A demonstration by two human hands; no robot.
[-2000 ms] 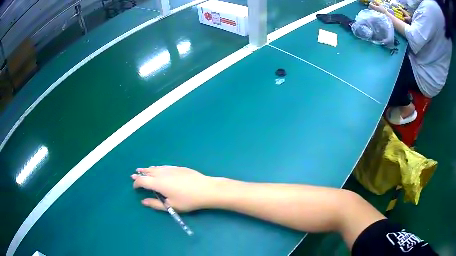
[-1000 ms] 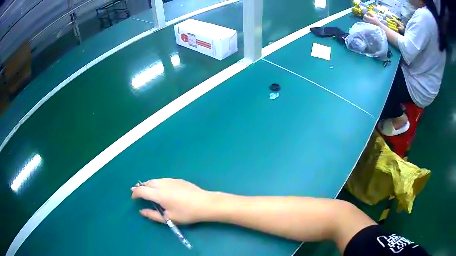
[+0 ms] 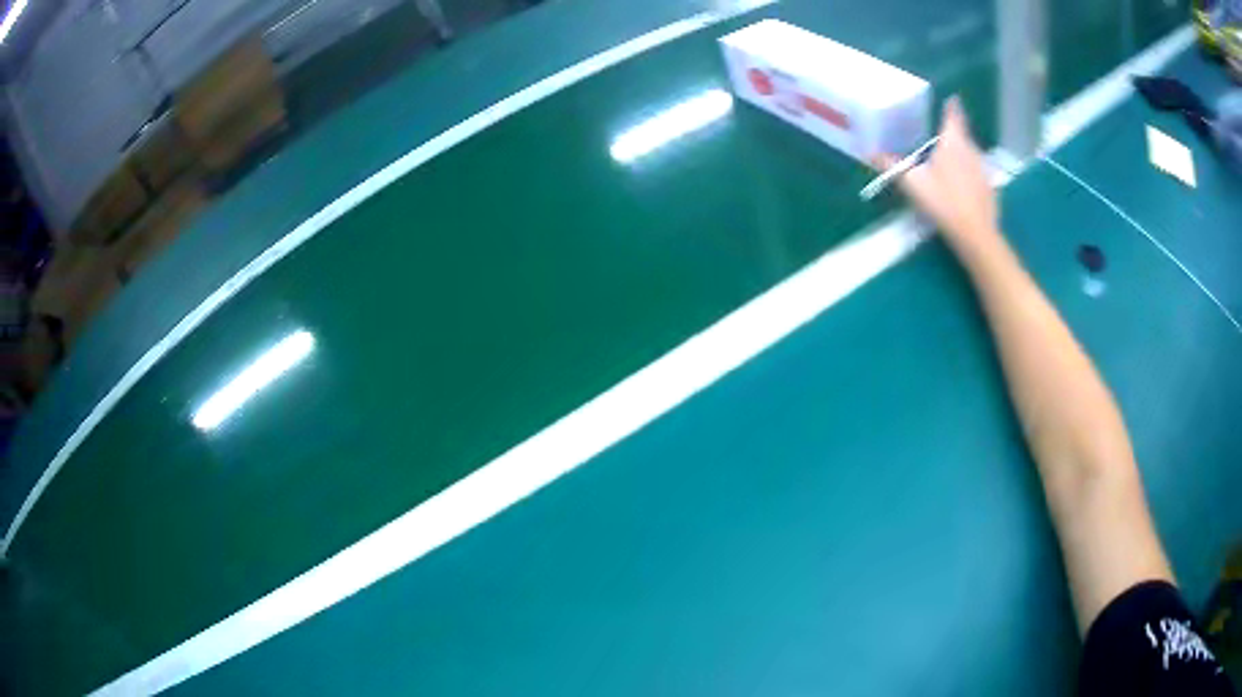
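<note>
A white product box (image 3: 824, 90) with a red round logo and red stripes lies on the dark green conveyor belt at the upper middle right. My right hand (image 3: 948, 181) is stretched out over the white rail at the box's near right end. A thin pen (image 3: 899, 169) is held in it and points down to the left. The fingertips are close to the box; whether they touch it I cannot tell. My left hand is out of the picture.
The white rail (image 3: 586, 433) runs between belt and teal bench top (image 3: 763, 545). A white post (image 3: 1019, 82) stands just right of my hand. A small black round item (image 3: 1091, 256) and a white paper (image 3: 1170, 155) lie on the bench. Brown cartons (image 3: 232, 95) are at upper left.
My right hand has left its resting place on the bench and reached out to the box with the pen still held. The view has turned left; the other person is almost out of view.
</note>
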